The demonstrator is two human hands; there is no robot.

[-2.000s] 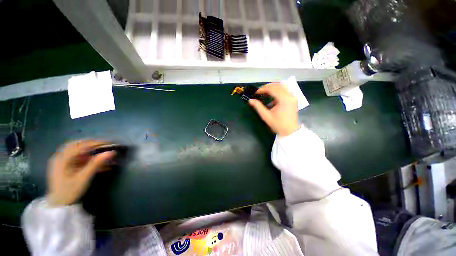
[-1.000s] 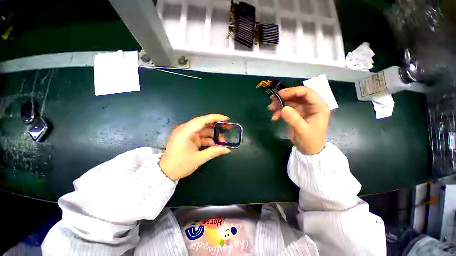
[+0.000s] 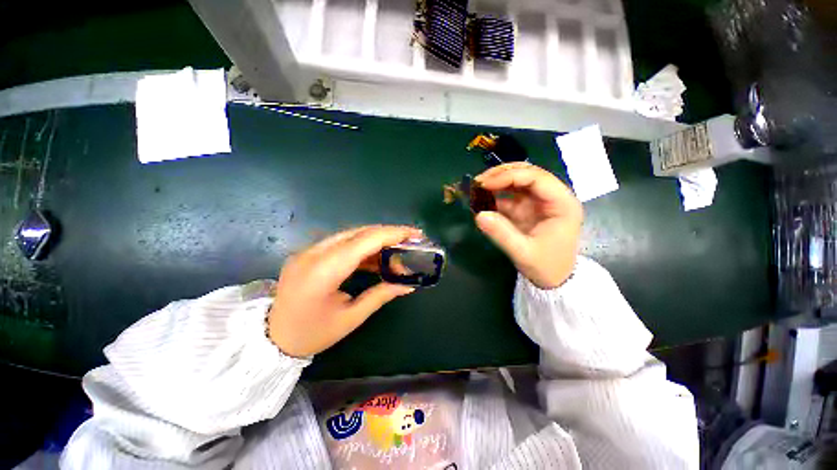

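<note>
My left hand [image 3: 335,286] holds a watch case [image 3: 413,262] by its edges at the centre. The case is a small rounded-square ring with an open middle, tilted. My right hand [image 3: 534,220] pinches a dark display module [image 3: 481,196] with a gold tail pointing left, seen nearly edge-on. The two parts are apart. Behind my right hand, more black display modules [image 3: 504,149] with an orange tail lie on the green bench [image 3: 229,220].
A pale rail [image 3: 404,101] runs behind the bench, with a white blister tray [image 3: 569,55] holding stacked modules. White wipes [image 3: 182,116] lie left and right. A white bottle [image 3: 686,147] lies right rear, near clear plastic trays [image 3: 815,248]. A watch head [image 3: 35,233] lies far left.
My left hand came in from the left, took hold of the watch case and tilted it. My right hand now holds one module, with others left on the bench behind it.
</note>
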